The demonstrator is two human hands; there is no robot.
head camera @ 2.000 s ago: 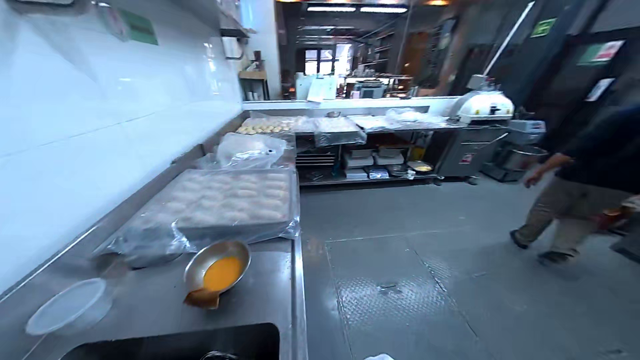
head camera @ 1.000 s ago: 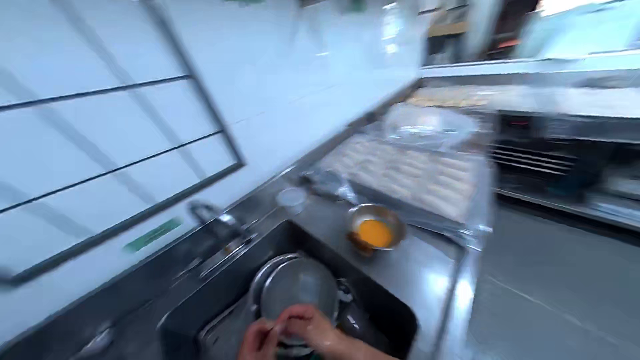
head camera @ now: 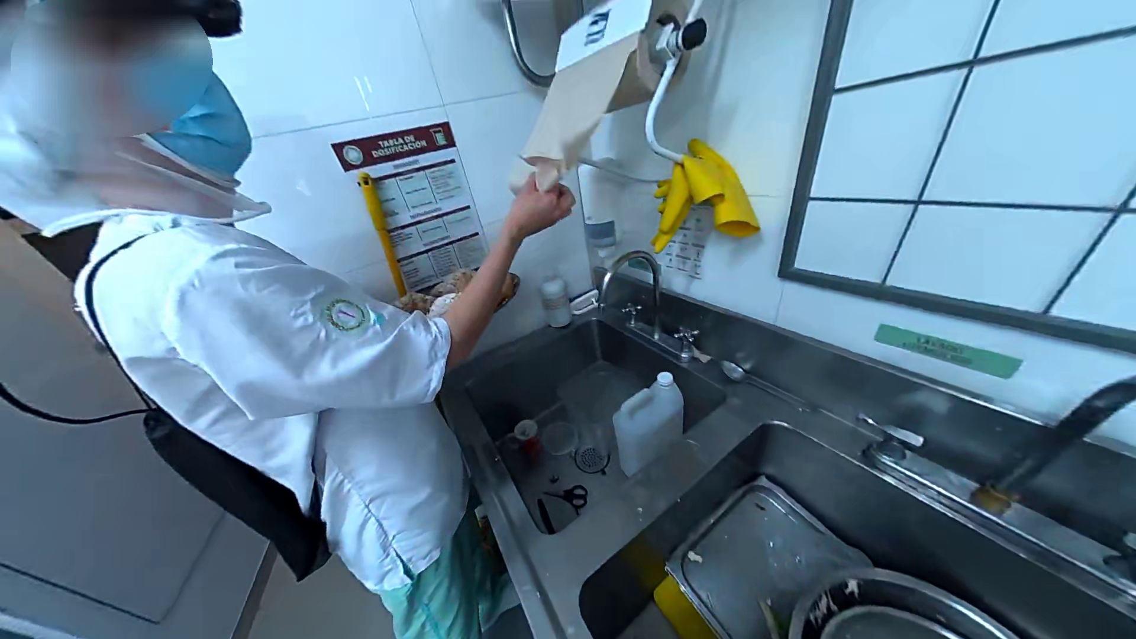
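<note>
Neither of my hands is in view. At the left stands a co-worker in a white jacket and face mask, whose raised hand grips the hanging end of a brown paper towel. Just right of the towel, yellow rubber gloves hang on the wall over a curved faucet. Between two steel sinks stands a white plastic jug. The near sink holds a metal tray and a round metal pan, partly cut off by the frame.
The far sink holds scissors, a small cup and a clear round container. A spoon lies behind the taps. White bottle stands in the corner. A second faucet reaches over the near sink from the right.
The view has swung far left. My hands, seen together over the sink a second ago, are out of frame. The co-worker in white and the far sink have come into view.
</note>
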